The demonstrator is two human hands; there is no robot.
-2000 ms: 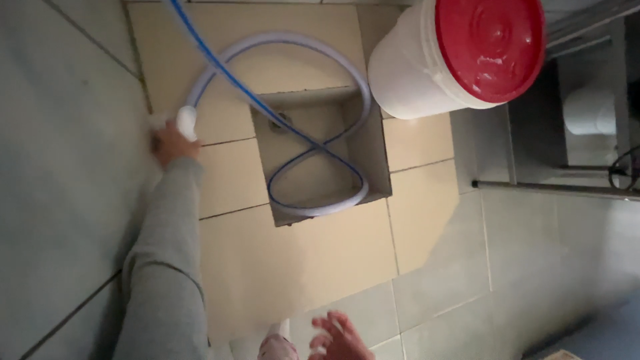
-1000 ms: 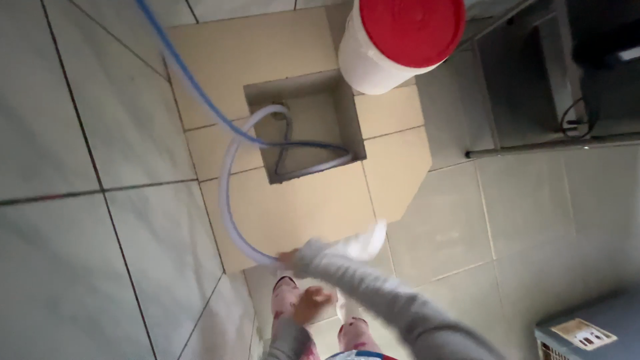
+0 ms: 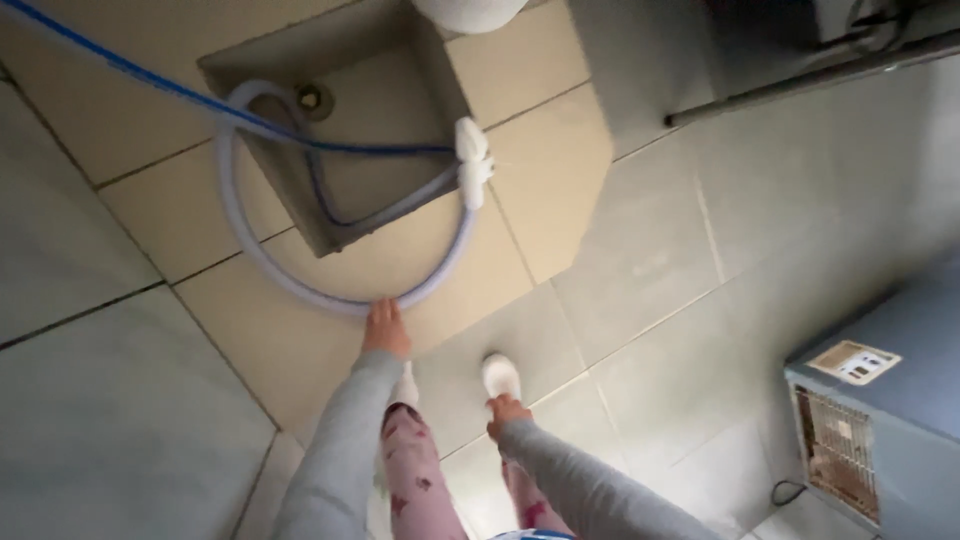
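Note:
My left hand (image 3: pixel 387 328) touches the lower bend of a clear hose (image 3: pixel 277 276) with a blue stripe; whether the fingers grip it is unclear. That hose loops over the tiled floor and into a square sunken basin (image 3: pixel 390 82) with a round drain fitting (image 3: pixel 313 100). At the basin's right edge lies a white plastic fitting (image 3: pixel 472 161) joined to the hose. A blue hose (image 3: pixel 142 71) runs from the upper left across the basin to the fitting. My right hand (image 3: pixel 508 415), its fingers partly curled, is above my white shoe (image 3: pixel 500 375), away from the hose.
The base of a white bucket (image 3: pixel 472 11) shows at the top edge. A metal rack bar (image 3: pixel 810 79) crosses the upper right. A blue-grey appliance with a metal grille (image 3: pixel 836 450) stands at the lower right, with a dark cable loop (image 3: pixel 787 493) beside it. Large tiles (image 3: pixel 90 390) lie at left.
The white fitting, near a hand below the basin one second ago, now lies at its right edge. The clear hose has formed a wider loop around the basin's lower side. The view has moved closer.

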